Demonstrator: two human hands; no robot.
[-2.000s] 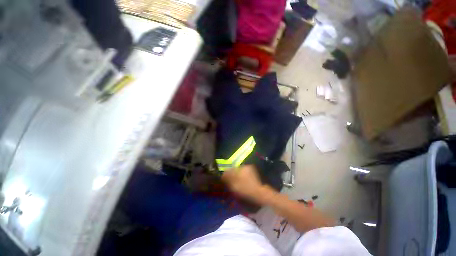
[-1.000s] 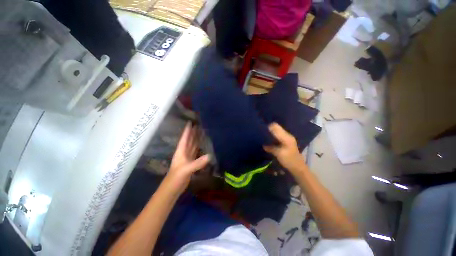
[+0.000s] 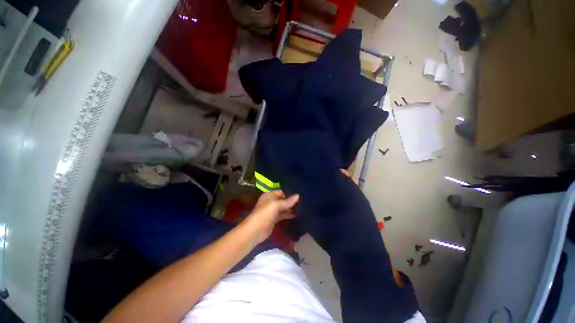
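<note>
A long navy panel (image 3: pixel 343 221) runs from the work stand down over my right forearm to the bottom edge. My left hand (image 3: pixel 275 208) pinches its left edge, just below a short yellow-green reflective tape (image 3: pixel 266 182). My right hand (image 3: pixel 345 173) is almost wholly hidden by the cloth; only a bit of skin shows at the panel's right edge, so its grip cannot be seen. More navy pieces (image 3: pixel 315 94) with pointed corners lie in a pile on the metal-framed work stand (image 3: pixel 386 66).
The white sewing table (image 3: pixel 82 135) with a printed ruler and yellow-handled snips (image 3: pixel 57 63) is at left. A red stool (image 3: pixel 343 14) stands behind the stand. White paper (image 3: pixel 419 131) and scraps lie on the floor. Brown board (image 3: pixel 523 76) and a blue-grey tub (image 3: pixel 511 252) are at right.
The view has shifted right and down. The navy panel has swung down over my right arm, which it now covers. My left hand, empty and apart before, now holds the panel's left edge.
</note>
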